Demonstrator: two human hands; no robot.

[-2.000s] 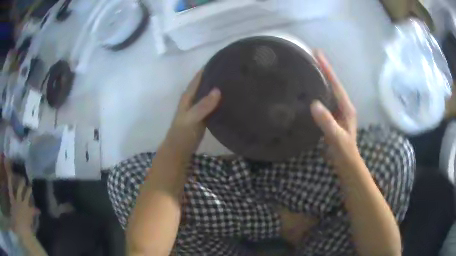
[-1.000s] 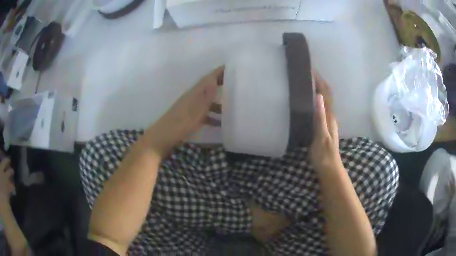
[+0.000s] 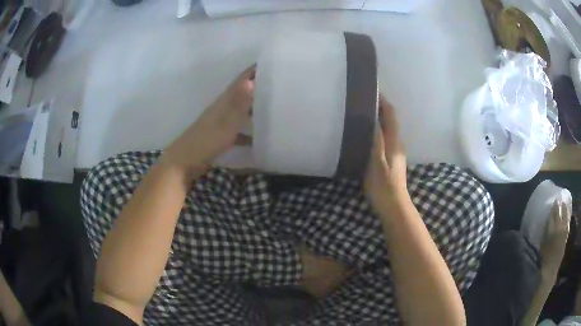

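Observation:
A white housing (image 3: 299, 105) with a dark brown disc (image 3: 360, 105) on its right end is held on its side above the table's front edge and my lap. My left hand (image 3: 223, 121) is at the housing's left end, its fingertips hidden behind it. My right hand (image 3: 387, 149) lies against the outer face of the brown disc, its fingers partly hidden. The disc sits against the housing's rim with no gap that I can see.
At right, a white housing (image 3: 474, 143) carries a crinkled clear bag (image 3: 523, 102); behind it lies a yellow-brown disc (image 3: 525, 32). At left are an open carton (image 3: 60, 143) and a dark disc (image 3: 44, 44). A white box (image 3: 306, 6) lies at the back. Another person's hand (image 3: 557, 223) holds a white part at lower right.
The unit has turned from its brown face showing to its side showing, then shifted slightly left. My left hand has moved to the white end. Another person's hand now shows at lower right.

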